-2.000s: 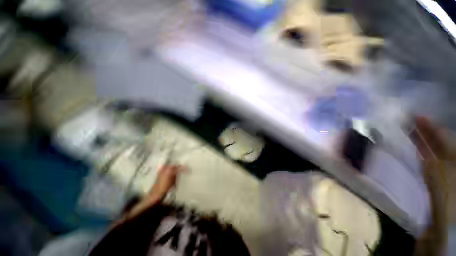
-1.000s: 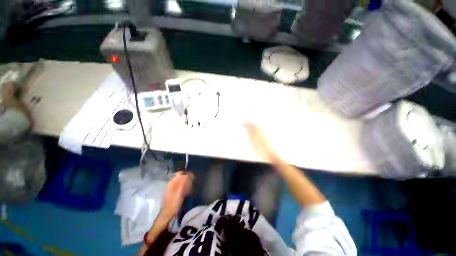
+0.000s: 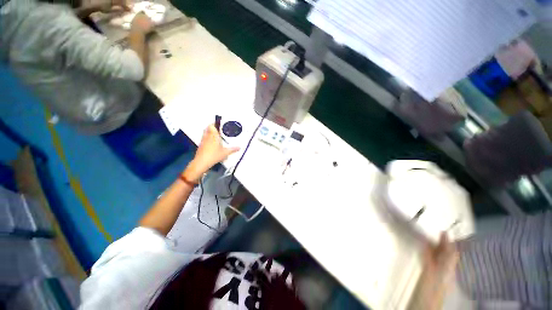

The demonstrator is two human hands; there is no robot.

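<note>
A white rounded-octagon wired panel is tilted at the right end of the bench, with short dark wire pieces on its face. My right hand, blurred, grips its near edge. My left hand is at the bench's near edge, with a short dark stick standing up from its fingers; the thumb is spread. The round white unit with a black face lies just beyond that hand. A power strip with a small meter and a wire loop with small dark ends lie mid-bench.
A grey box with a red light stands at the bench's far side, a black cord running from it. A panel stack is at right. Printed sheets hang above. Another person works at upper left. Loose wires hang below the bench edge.
My view has turned. My left hand has risen from below the bench edge to beside the round unit. My right hand has moved right, from over the bench onto the wired panel.
</note>
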